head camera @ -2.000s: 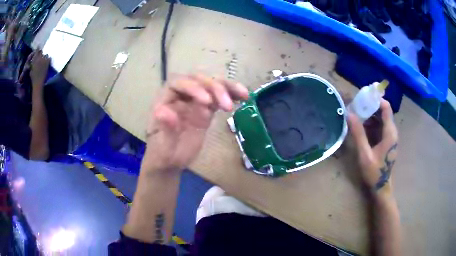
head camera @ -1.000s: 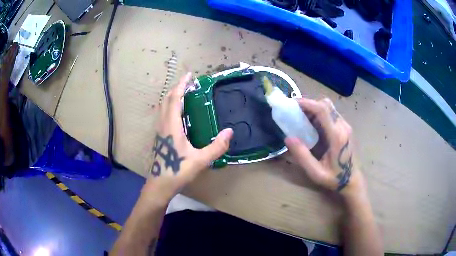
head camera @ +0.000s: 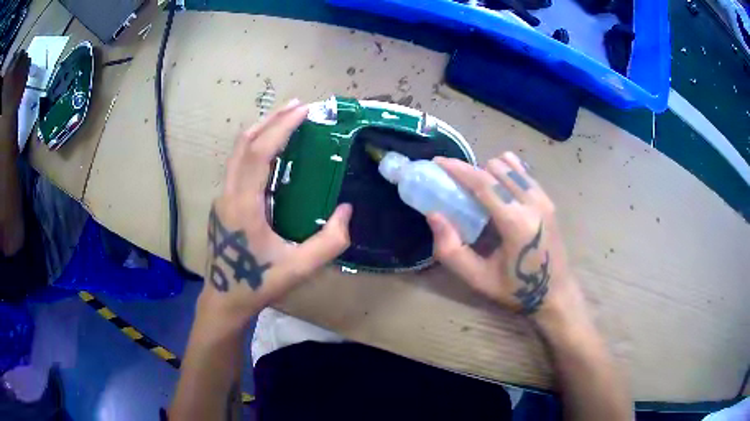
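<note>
A glossy green housing (head camera: 308, 177) with a white rim lies on the tan cardboard, its dark recess (head camera: 378, 222) facing up. My left hand (head camera: 267, 214) grips the housing's left end, with fingers along the outer edge and the thumb over the green part by the recess. My right hand (head camera: 502, 230) holds a translucent white squeeze bottle (head camera: 436, 196), tilted over the recess. Its yellowish tip points at the upper left of the recess. Whether the tip touches the surface, or any liquid comes out, I cannot tell. The bottle and right hand hide the housing's right side.
A blue bin (head camera: 658, 57) with black parts stands beyond the cardboard (head camera: 625, 205), a dark flat case (head camera: 511, 92) beside it. A black cable (head camera: 167, 148) crosses the left side. Another green housing (head camera: 67, 97), paper and a person's arm are at far left.
The bottle tip has moved from the recess's upper right to its upper left. The housing has turned slightly. My left hand, open and blurred at first, came onto the housing's left end and stays there.
</note>
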